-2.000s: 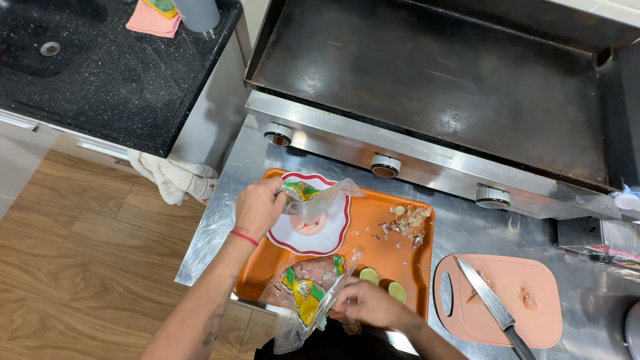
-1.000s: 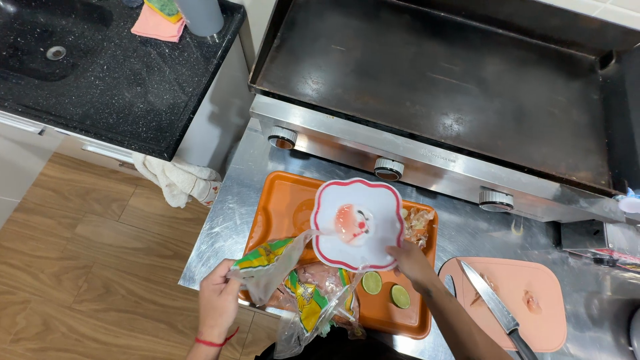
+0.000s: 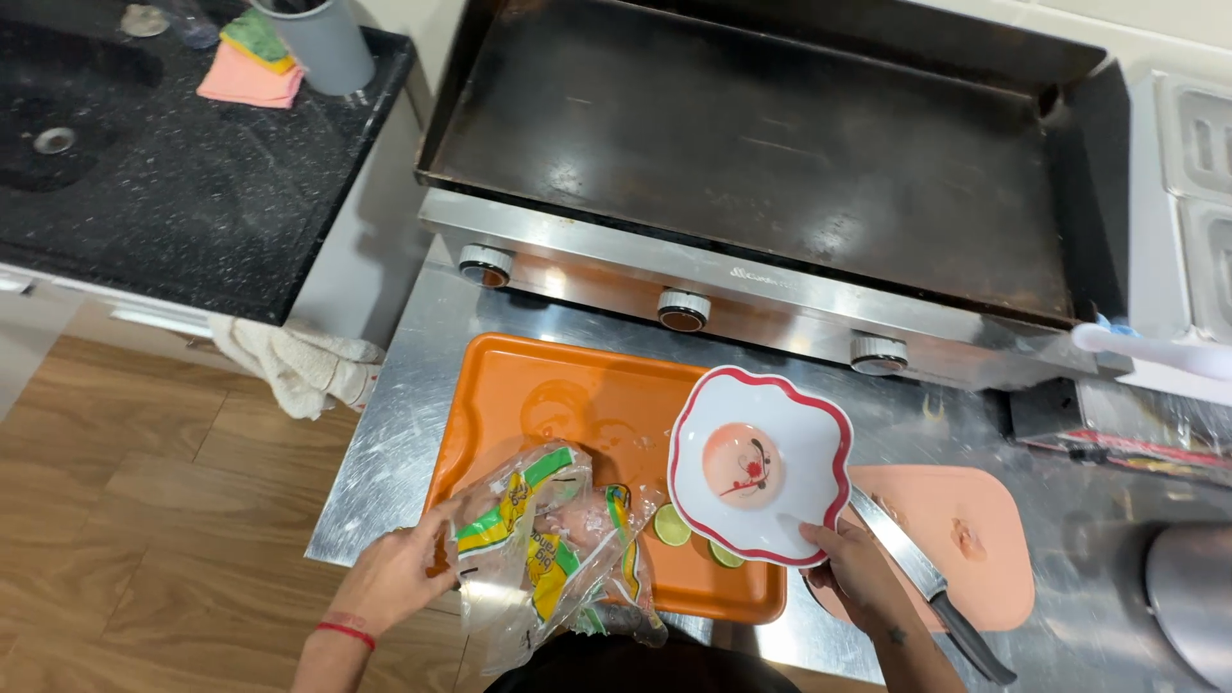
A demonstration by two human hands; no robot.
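My right hand [image 3: 847, 568] grips the rim of a white bowl [image 3: 808, 443] with a wavy red edge and a little pinkish liquid inside; it is over the right part of the orange tray [image 3: 568, 356]. My left hand [image 3: 414, 568] is at the tray's left edge, its fingers against a clear plastic bag [image 3: 510, 500] with green and yellow print. Beneath and beside that bag lies more printed plastic with pale pink raw meat [image 3: 577, 520]. Cut lime halves [image 3: 672, 525] lie on the tray, one partly under the bowl.
A kitchen knife [image 3: 905, 549] lies on a pink cutting board [image 3: 991, 577] at the right. Behind the tray stands a flat-top griddle [image 3: 751, 154] with front knobs. A black sink counter [image 3: 192, 202] and hanging white towel [image 3: 298, 366] are at the left; a metal pot [image 3: 1193, 597] is far right.
The bowl stood on the tray two seconds ago; my right hand has lifted it and moved it right. My left hand has moved from above the bowl to the tray's left side with the bag.
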